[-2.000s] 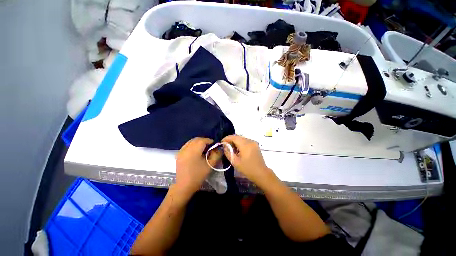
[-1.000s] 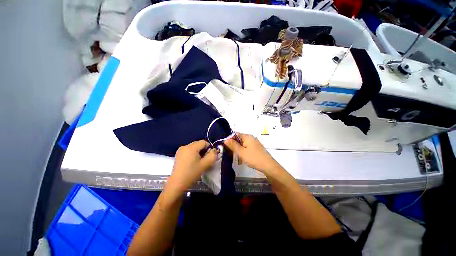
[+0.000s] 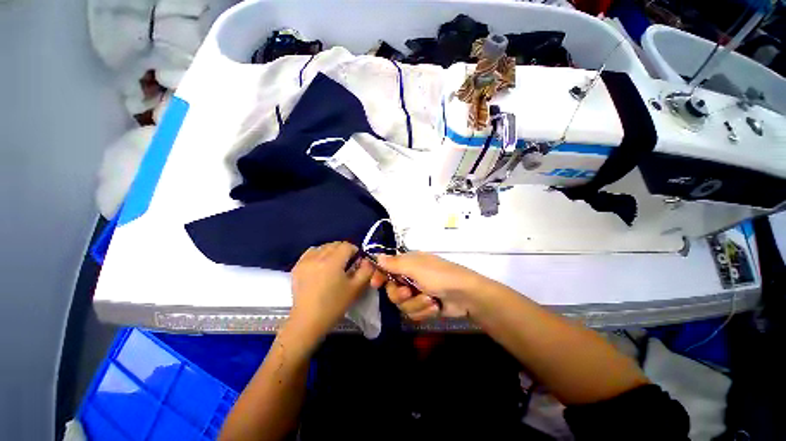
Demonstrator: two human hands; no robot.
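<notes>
The navy panel point(image 3: 284, 220) lies on the table left of the needle, on the pale garment body point(image 3: 345, 77) with thin navy lines. A white label point(image 3: 355, 162) and a thin white loop point(image 3: 327, 148) show on it. My left hand point(image 3: 329, 280) pinches the fabric edge near the table's front. My right hand point(image 3: 431, 287) holds dark, slim thread snips point(image 3: 403, 280), their tip at my left fingertips. A second white tape loop point(image 3: 376, 232) stands up just behind my fingers. The exact contact of the snips is hidden by the fingers.
The white sewing machine head point(image 3: 552, 129) stands at the right, with black cloth point(image 3: 633, 112) over its arm and striped cloth point(image 3: 487, 86) on its knob. Dark scraps point(image 3: 461, 43) lie in the rear trough. A blue crate point(image 3: 151, 388) is below left. A tape measure point(image 3: 224, 322) runs along the front edge.
My right hand now holds the snips at the fabric and has turned over. The upright white loop is smaller and lower. The whole view has shifted slightly.
</notes>
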